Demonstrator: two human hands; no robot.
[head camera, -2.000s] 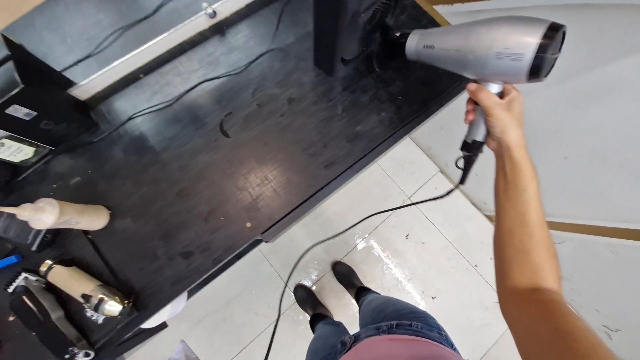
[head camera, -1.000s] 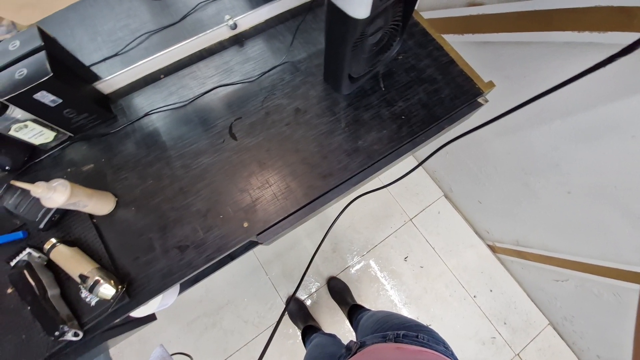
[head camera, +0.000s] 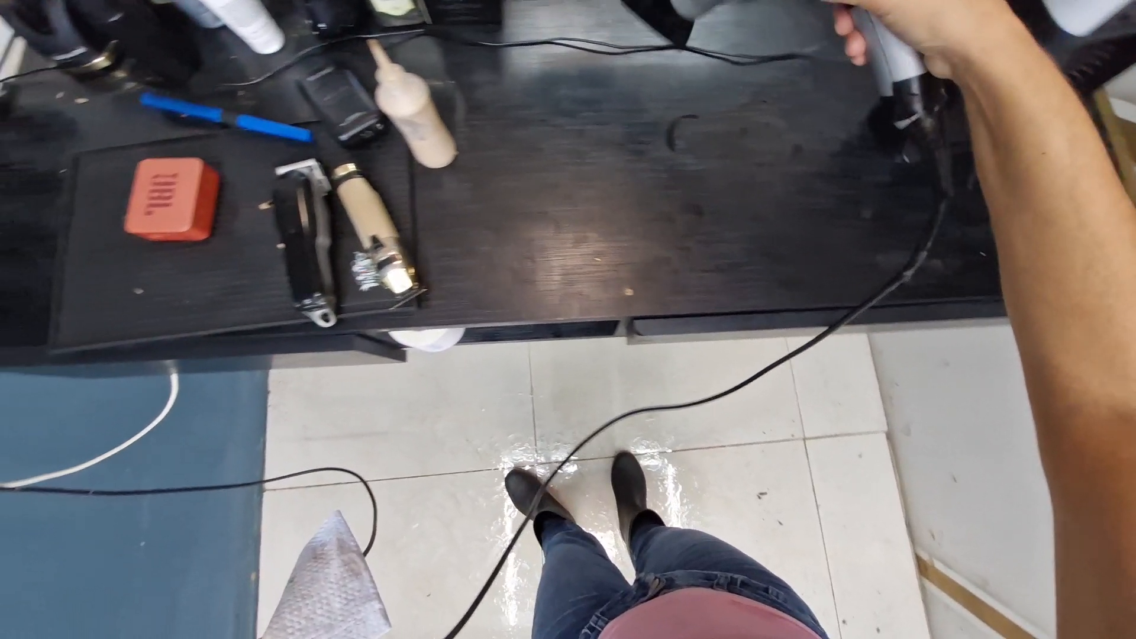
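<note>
My right hand (head camera: 923, 31), at the top right, grips the handle of a silver hair dryer (head camera: 887, 58) over the black counter (head camera: 550, 213). Most of the dryer's body lies beyond the top edge of the view. Its black cord (head camera: 683, 406) runs from the handle down across the counter's edge and the floor. My left hand is out of view. At the counter's left lie a black hair clipper (head camera: 303, 240), a gold and beige trimmer (head camera: 368, 217), a beige squeeze bottle (head camera: 417, 120) and a small black device (head camera: 342, 99).
A red JBL speaker (head camera: 173, 200) sits on a dark mat, with a blue razor-like tool (head camera: 226, 117) behind it. A white bottle (head camera: 248, 22) lies at the back left. Thin cables cross the counter's rear. Below, a silvery pointed object (head camera: 328, 586) stands near another black cable (head camera: 222, 485).
My right hand, out of view one second ago, is back in view over the counter with the dryer. The view has swung left and now shows the red speaker.
</note>
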